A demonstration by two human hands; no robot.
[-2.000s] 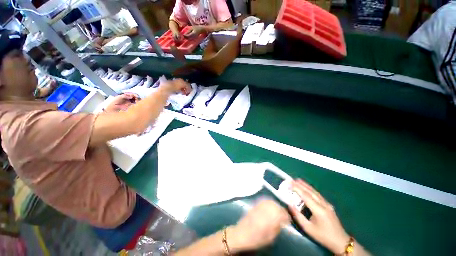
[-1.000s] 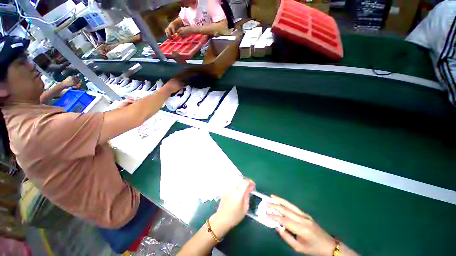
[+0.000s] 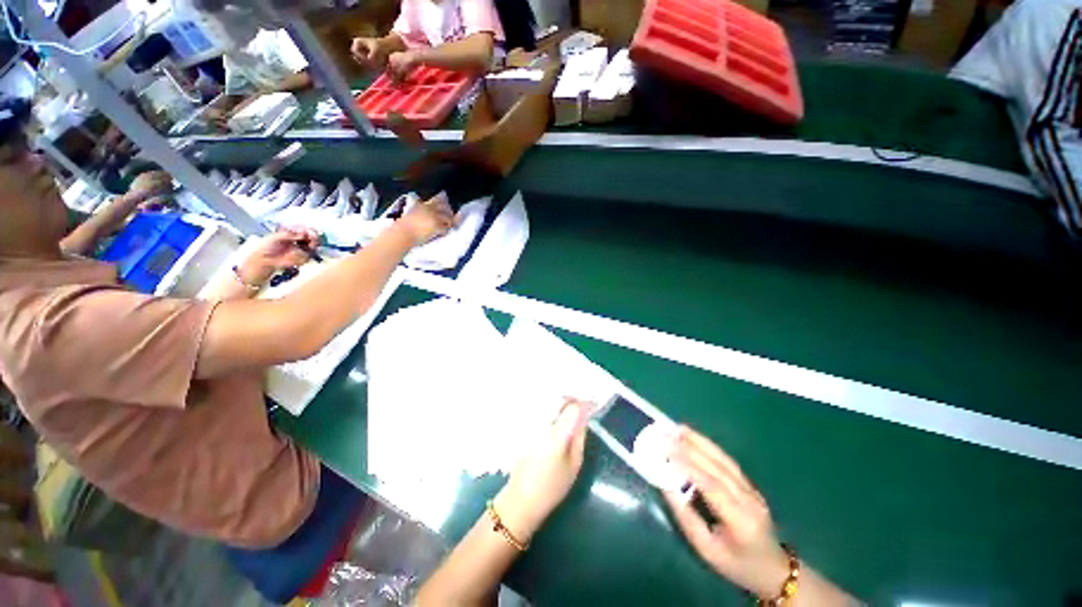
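A white loop-shaped unit [image 3: 651, 447] with a round solid end lies between my hands over the green surface. My right hand [image 3: 726, 512] is closed around its round end. My left hand [image 3: 553, 457] is at the loop's far end, fingers together on a white sheet's edge or the loop; which of these it grips is partly hidden. A white sheet [image 3: 555, 356] reaches from the stack to the loop. The fanned stack of white sheets [image 3: 430, 397] lies flat to the left of my left hand.
A neighbouring worker [image 3: 154, 391] sits at the left, one arm over the row of wrapped units [image 3: 496, 243] on the belt. A long white strip [image 3: 759, 385] divides the green surface. Across are a red tray [image 3: 724, 57], an open carton [image 3: 508, 125] and small white boxes [image 3: 593, 85].
A white sheet now extends off the stack towards the loop. My right hand and the unit have shifted slightly right. The neighbour's hand is back over the wrapped units, which have moved left in view.
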